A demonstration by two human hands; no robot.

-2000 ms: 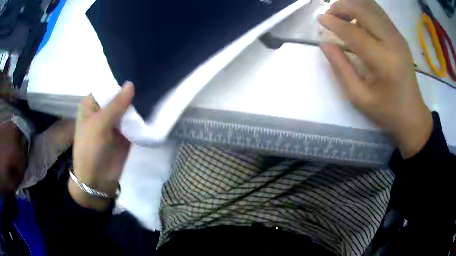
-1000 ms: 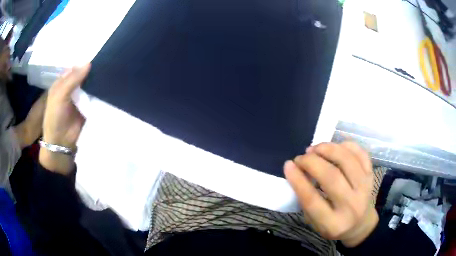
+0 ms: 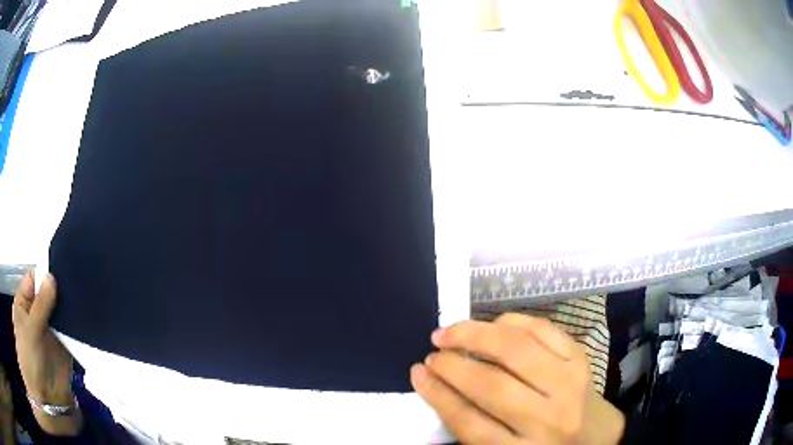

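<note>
A large black fabric panel [image 3: 243, 200] lies flat over a white fabric piece [image 3: 449, 217], which shows as a border along its right and lower edges. My left hand [image 3: 39, 335] pinches the lower left corner. My right hand [image 3: 513, 378] holds the lower right corner between thumb and fingers, past the table's front edge. A small whitish spot [image 3: 374, 76] shows on the black panel. A bit of green [image 3: 407, 3] shows at the panel's top right corner.
Scissors with yellow and red handles [image 3: 648, 52] lie at the upper right, with blue-red snips [image 3: 765, 115] further right. A tan square [image 3: 489, 14] is at the top. A ruler-marked edge [image 3: 556, 280] fronts the white table. Stacked black and white pieces [image 3: 717, 382] sit low at right.
The right hand has gone from the machine area to the panel's lower right corner. The panel now lies squarer and further left in view, both hands holding its lower corners.
</note>
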